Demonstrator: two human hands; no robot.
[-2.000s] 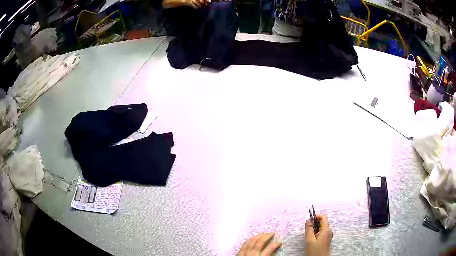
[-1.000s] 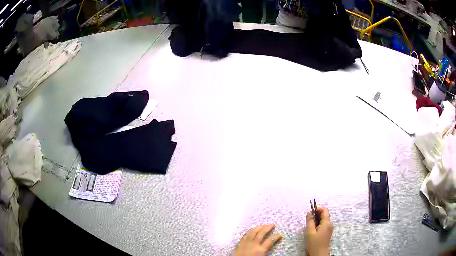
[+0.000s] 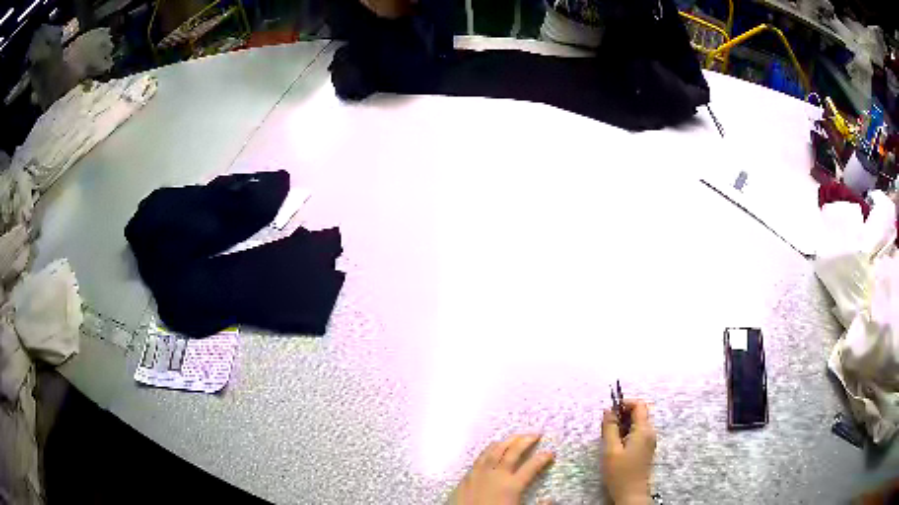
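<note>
My right hand (image 3: 629, 454) is closed round small dark thread snips (image 3: 618, 396), whose short blades point away from me. My left hand (image 3: 501, 473) lies on the table with its fingers apart and holds nothing. A black smartphone (image 3: 746, 379) lies to the right of my right hand. A folded dark garment (image 3: 232, 266) lies bent on the left side of the table. A white slip (image 3: 290, 210) shows between its folds. A printed sheet (image 3: 187, 360) sticks out under its near edge.
Long dark trousers (image 3: 532, 77) lie along the far table edge (image 3: 286, 47), with people opposite. White cloth lies at the left edge (image 3: 49, 311) and at the right (image 3: 853, 325). A small dark tool (image 3: 848, 430) and a pen cup (image 3: 861, 173) are at the right. A thin dark line (image 3: 754, 217) crosses the upper right.
The whole view has shifted, so the table's things sit higher in the picture. My left hand shows more than two seconds ago. My right hand still holds the snips.
</note>
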